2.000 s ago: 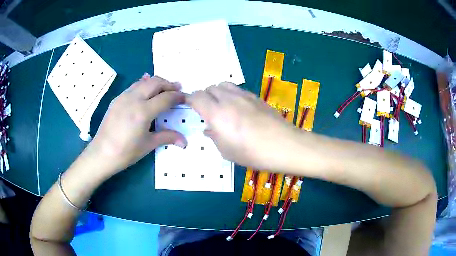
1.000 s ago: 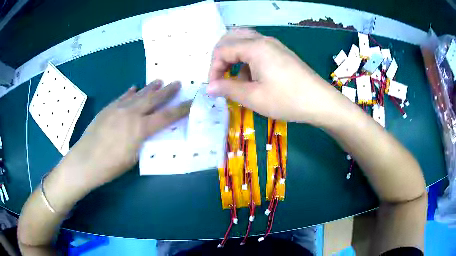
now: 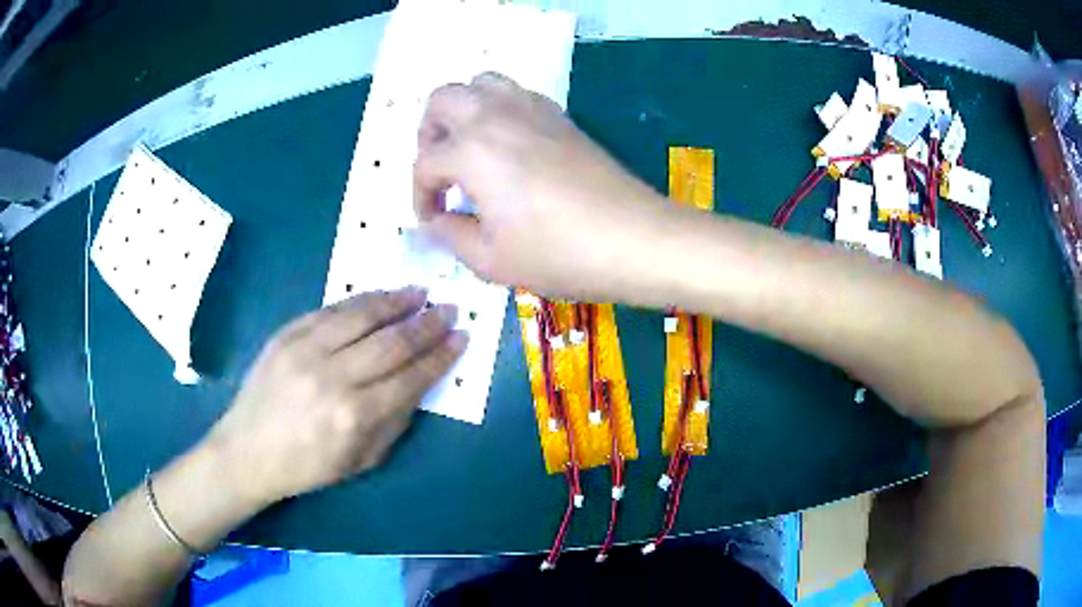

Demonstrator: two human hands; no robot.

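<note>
The white pad sheet (image 3: 370, 196) with small dark dots lies slanted in front of me. My left hand (image 3: 356, 385) rests palm down on its lower left part, fingers extended and holding nothing. My right hand (image 3: 504, 184) is over the middle of the sheet, its thumb and fingers pinched on a thin white piece (image 3: 430, 251). That piece is blurred, so I cannot tell whether it is liner or part of the sheet. Orange-taped cells (image 3: 611, 379) with red-black leads lie right of the sheet, partly under my right forearm.
A separate orange column (image 3: 688, 356) lies further right. A loose pile of padded cells (image 3: 890, 178) is at the upper right. A smaller dotted sheet (image 3: 154, 243) with a curled lower corner is at left. Clear plastic (image 3: 1062, 131) is at the far right, a pale rail (image 3: 641, 18) behind.
The pad sheet has turned from upright to slanted and its folded part lies flatter. My right hand has moved left over it with the white piece. My left hand has moved lower.
</note>
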